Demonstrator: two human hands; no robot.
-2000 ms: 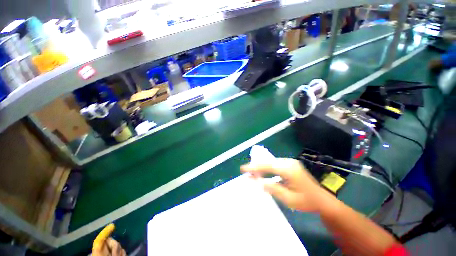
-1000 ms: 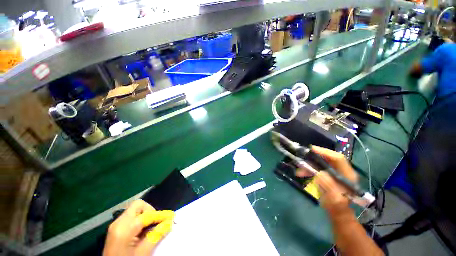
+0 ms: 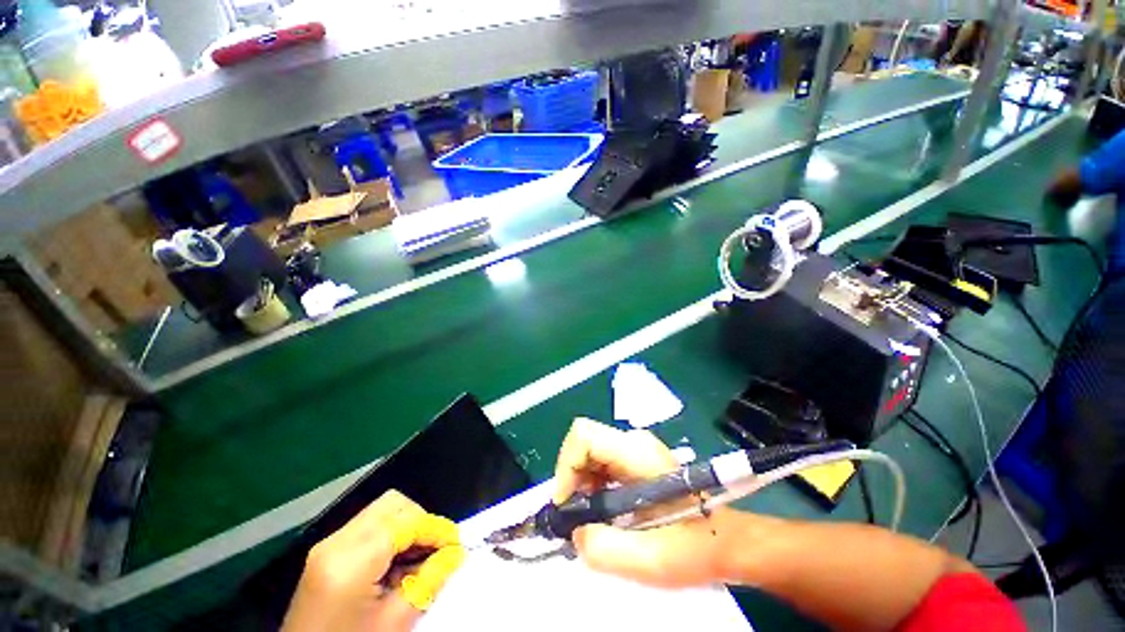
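My right hand [image 3: 629, 500] holds a black soldering iron [image 3: 617, 500] with a pale feed tube along it, its tip pointing left. My left hand [image 3: 383, 562], with yellow finger cots, is at the left edge of the white panel stack [image 3: 555, 599], fingers pinched close to the iron's tip. What the left fingers pinch is too small to tell. A dark flat piece [image 3: 432, 475] lies behind and left of the stack, partly hidden by my left hand. A short dark strand shows under the iron's tip.
The soldering station [image 3: 827, 340] with its wire reel [image 3: 790, 235] stands at the right, the iron stand [image 3: 771, 414] in front of it. A white scrap [image 3: 644, 395] lies behind the stack. Cables run along the right. A shelf rail [image 3: 407, 93] crosses above. Another person's arm shows far right.
My right hand took up the iron and has brought it left over the stack to my left fingers. My left hand came in from the lower left, and the dark piece came into view.
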